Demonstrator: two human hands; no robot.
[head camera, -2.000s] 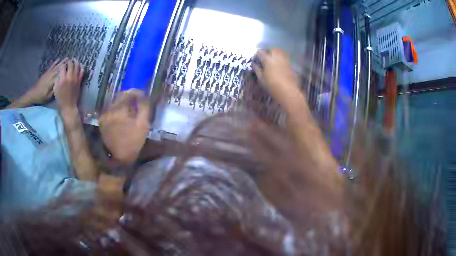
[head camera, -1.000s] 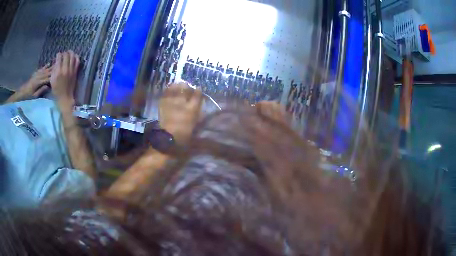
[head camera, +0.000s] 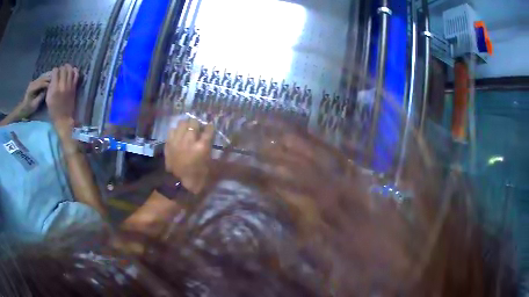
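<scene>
Rows of small dark metal parts (head camera: 249, 87) lie on a silver work plate (head camera: 330, 46) with strong white glare. My left hand (head camera: 188, 148), with a dark wristwatch, is at the near left of the rows, fingers curled. A thin shiny strip (head camera: 200, 120) shows at its fingertips; the hand seems to grip its left end. The strip's other end is hidden behind blurred hair. My right hand cannot be made out behind the hair.
A blue conveyor belt (head camera: 139, 64) with metal rails runs left of the plate, another (head camera: 394, 75) right of it. A rail end bracket (head camera: 116, 144) is at the near left. A coworker's hands (head camera: 61, 87) are over parts at far left. A white basket (head camera: 461, 29) is at far right.
My left hand came from beside the left belt to the rows and has since moved slightly left and nearer. My right hand left the plate's right side and went out of sight behind hair.
</scene>
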